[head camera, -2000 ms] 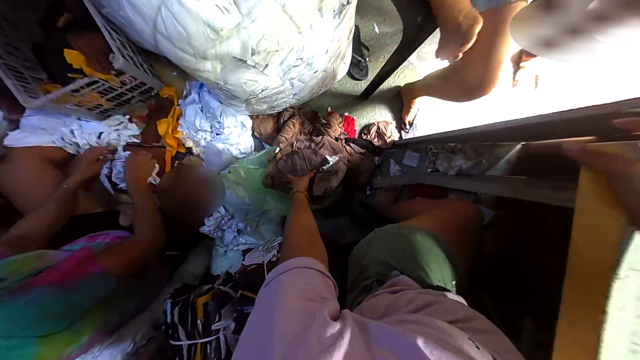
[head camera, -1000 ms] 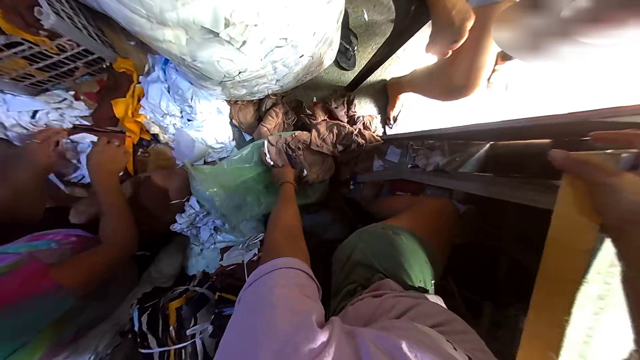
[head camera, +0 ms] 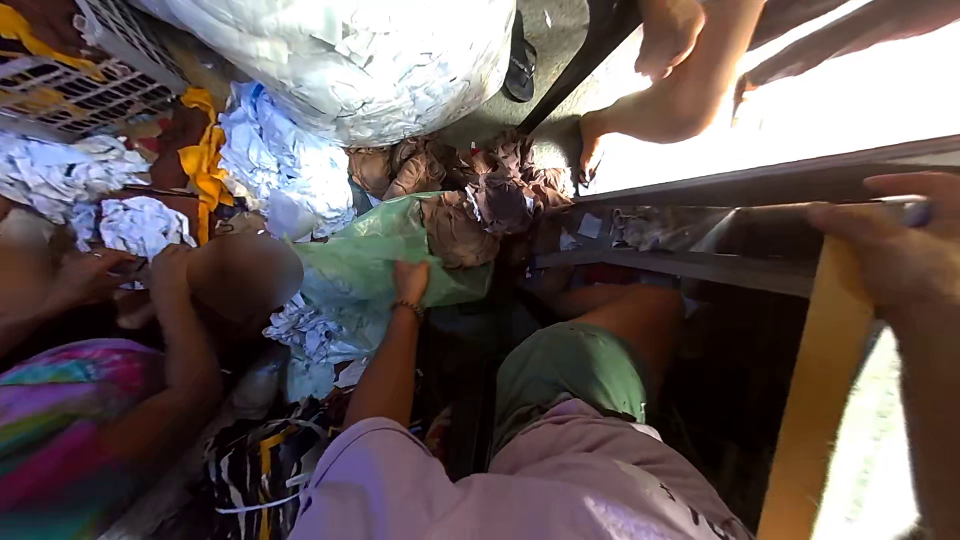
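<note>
In the head view my left hand (head camera: 411, 283), with a beaded bracelet at the wrist, grips the green translucent plastic bag (head camera: 356, 266); its fingertips are partly hidden. Bundles of crumpled brown cloth (head camera: 459, 229) lie against the bag's right end, with more brown bundles (head camera: 506, 199) beyond, just past the hand. At the right edge, my right hand (head camera: 892, 236) is by the top end of a yellowish wooden board (head camera: 817, 375) and the dark wooden rail. A small shiny piece shows at its fingers; whether it is held is unclear.
A large clear sack of white scraps (head camera: 360, 67) stands ahead. Pale blue cloth (head camera: 281, 157), a yellow strip (head camera: 202, 161) and a plastic crate (head camera: 90, 82) are to the left. A co-worker's hands (head camera: 127, 274) handle white cloth there. Another person's bare foot (head camera: 590, 150) is beyond the rail.
My left hand has gone from the brown cloth bundles to the green bag, letting go of the brown cloth. More of the bag now shows. My right hand reaches further into view by the rail.
</note>
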